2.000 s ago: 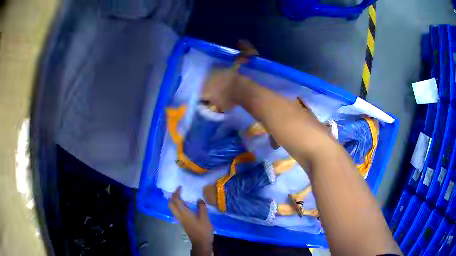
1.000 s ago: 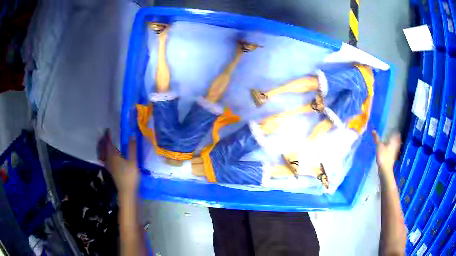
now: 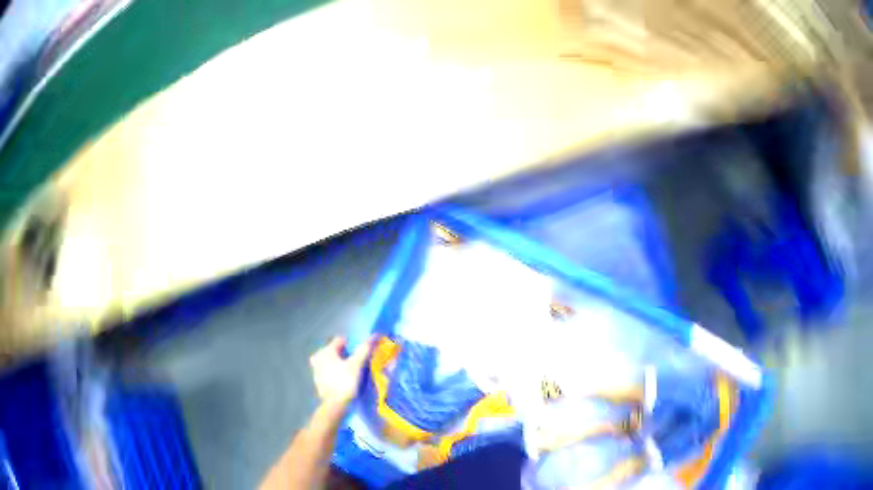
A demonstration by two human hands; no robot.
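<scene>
A blue tote tray (image 3: 565, 271) with a pale inside is tilted in front of me at the lower middle, blurred and overexposed. Several figure lower bodies lie in it; one with blue shorts (image 3: 431, 388) and a yellow-orange waist sash is nearest my left hand, another is at the right end. My left hand (image 3: 340, 375) grips the tray's left rim. My right hand is not in view. A dark shape at the bottom edge hides part of the tray.
A long pale bench (image 3: 287, 144) crosses the upper part, with a green conveyor belt (image 3: 115, 81) behind it. Another blue tray (image 3: 608, 230) is under the bench edge. A blue stool (image 3: 780, 268) is at the right.
The view has swung from the floor and stacked trays to the bench. The tray has moved along with me, now lower in view. My right hand has left the picture.
</scene>
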